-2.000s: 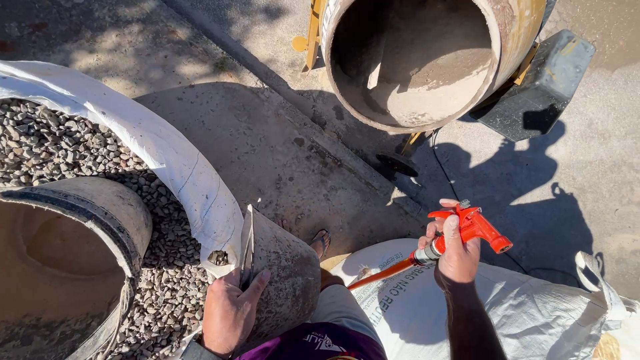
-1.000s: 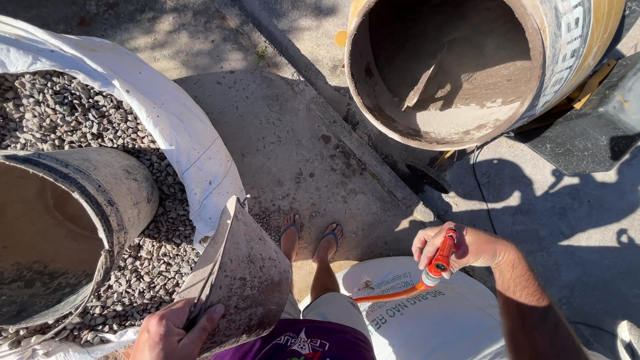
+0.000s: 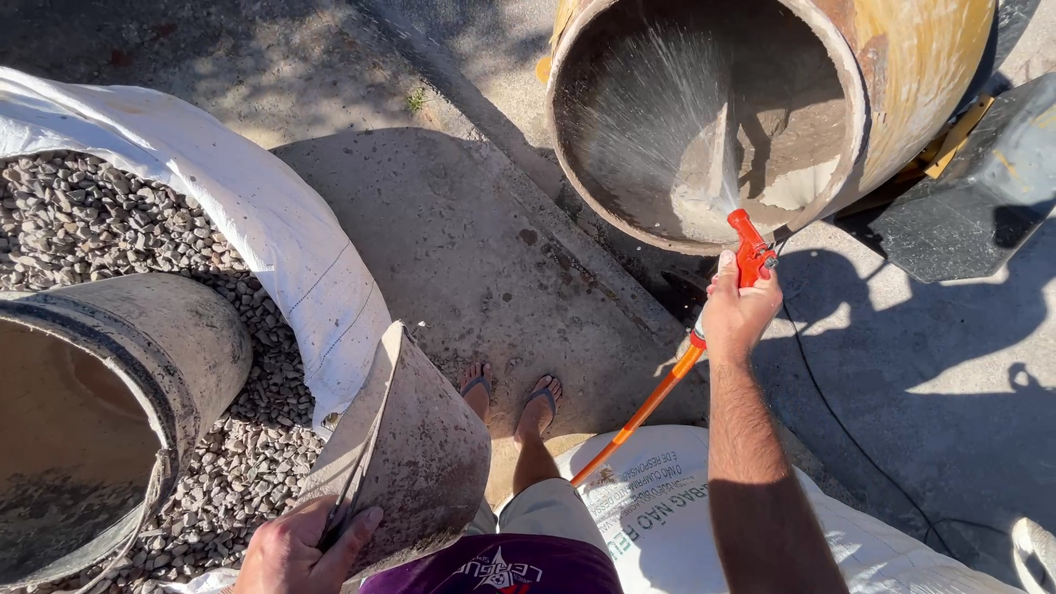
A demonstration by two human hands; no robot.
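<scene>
My right hand [image 3: 740,309] grips a red spray gun [image 3: 749,247] on an orange hose [image 3: 639,417]. A fan of water [image 3: 676,99] leaves its nozzle and goes into the mouth of a yellow concrete mixer drum [image 3: 850,165], whose inside carries pale residue. At the lower left my left hand [image 3: 309,549] holds a mortar-stained bucket [image 3: 429,454] by its rim and handle, tilted against my body; its inside is mostly hidden. A second stained bucket [image 3: 190,338] lies on its side on gravel [image 3: 91,223] in a white bulk bag [image 3: 289,214].
Another white bulk bag [image 3: 660,503], bearing print, is beside my legs. A black cable [image 3: 833,412] crosses the concrete floor at the right. A dark housing [image 3: 957,214] stands beside the mixer. My sandalled feet [image 3: 536,404] are near a raised concrete edge [image 3: 569,256].
Water now sprays into the drum, where none showed before. My right hand has reached forward with the spray gun to the drum's mouth. My left hand still holds the bucket.
</scene>
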